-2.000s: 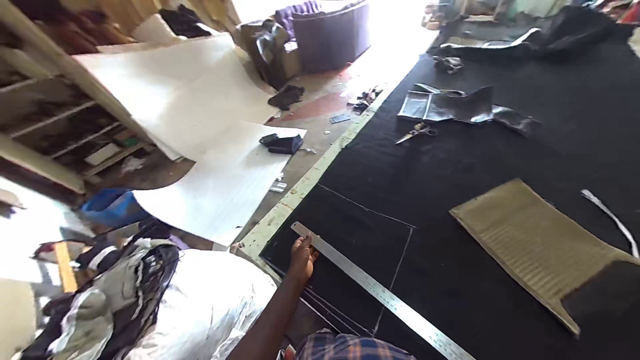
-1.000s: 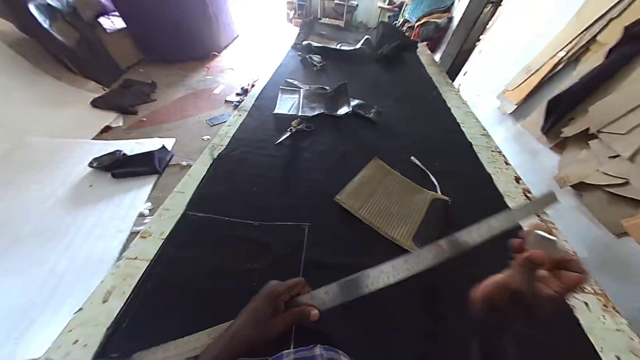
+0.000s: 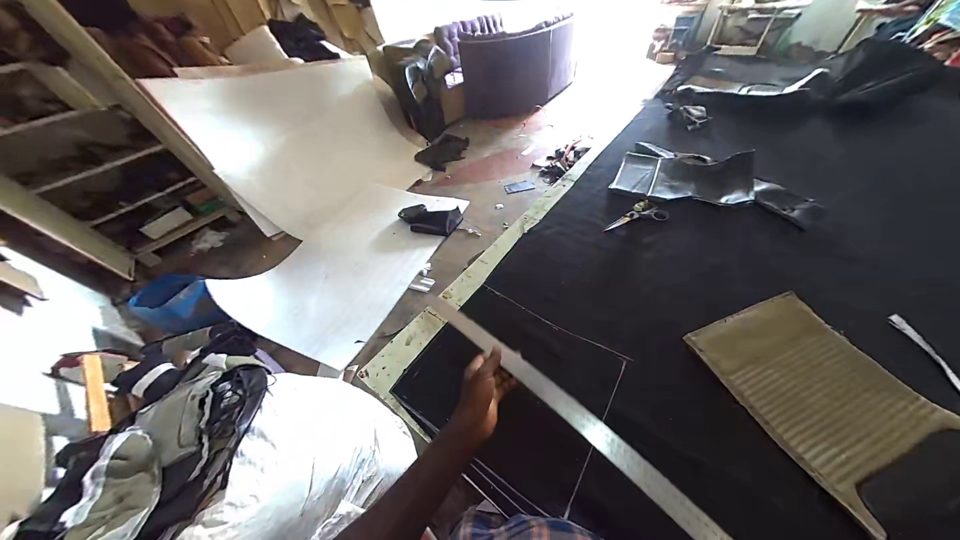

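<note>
My left hand (image 3: 486, 386) grips a long metal ruler (image 3: 592, 427) near its far end, the thumb on top. The ruler slants over black fabric (image 3: 555, 255) from the table's left edge down to the lower right, across a chalk-marked outline. My right hand is out of view. Right of the ruler lies a tan, ribbed upholstery piece (image 3: 802, 375) with a dark part at its lower end. A pair of scissors (image 3: 636, 215) rests farther up the fabric, beside shiny black material (image 3: 690, 176). A white strip (image 3: 922, 349) lies at the far right.
The table's pale edge (image 3: 480, 274) runs diagonally along the fabric. Left of it are a large white sheet (image 3: 322, 255) with a black item (image 3: 433, 219) on it, a blue container (image 3: 171, 301), a white sack (image 3: 315, 442) and piled garments (image 3: 180, 427). A purple sofa (image 3: 517, 64) stands beyond.
One second ago both hands were in view, the right near the ruler's raised end; now only the left shows, holding the ruler near its other end. The view has swung left.
</note>
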